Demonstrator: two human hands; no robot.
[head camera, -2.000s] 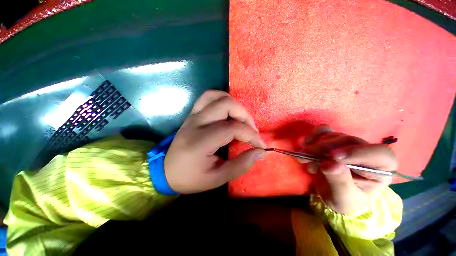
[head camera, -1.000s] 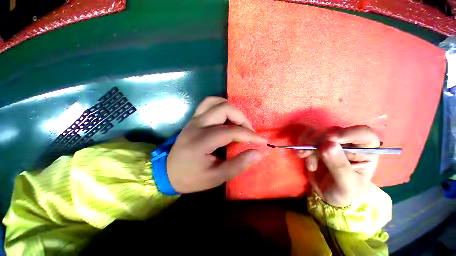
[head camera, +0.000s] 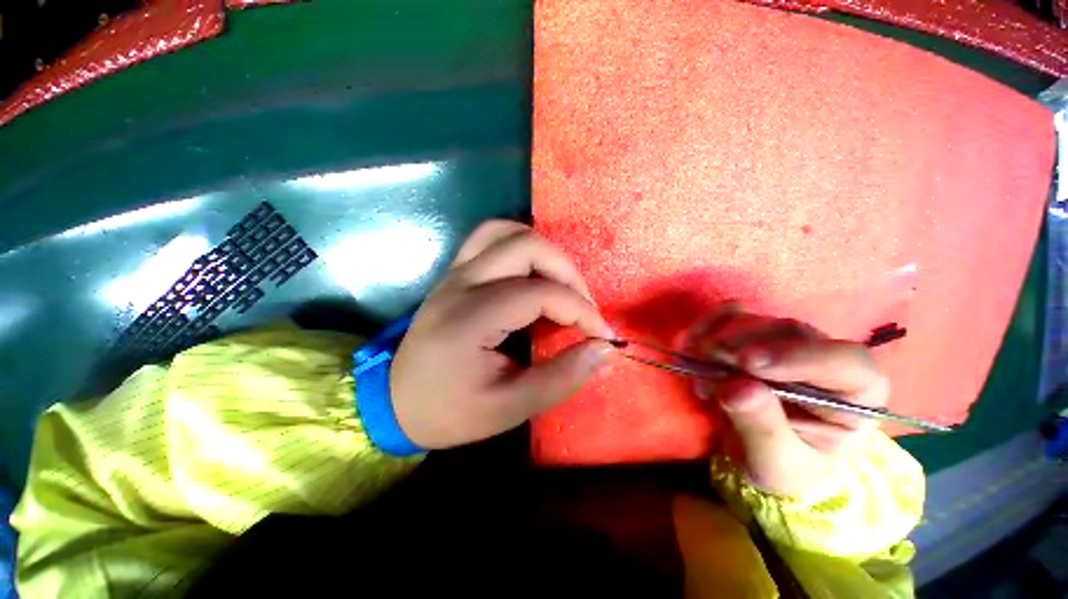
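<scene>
My left hand (head camera: 498, 339), with a blue wrist band (head camera: 377, 392), is over the left part of the orange-red mat (head camera: 750, 152). Its thumb and forefinger pinch a tiny dark piece (head camera: 617, 343), likely an adhesive piece. My right hand (head camera: 796, 380) holds thin silver tweezers (head camera: 843, 405) like a pen, slanting down to the right. The tweezer tip meets the piece at my left fingertips. A few small black pieces (head camera: 887, 335) lie on the mat right of my right hand. A sheet of small black pads (head camera: 228, 275) lies left of the mat.
The glossy green bench (head camera: 387, 117) shows left of the mat. Red bubble wrap (head camera: 129, 47) lies at the top left, and more (head camera: 984, 33) at the top right. A clear plastic strip (head camera: 1051, 281) is at the right edge. Yellow sleeves cover both my forearms.
Since one second ago, the tweezers have tilted, their rear end lower, and the black pieces by my right hand show again. My left fingertips have closed on the small piece.
</scene>
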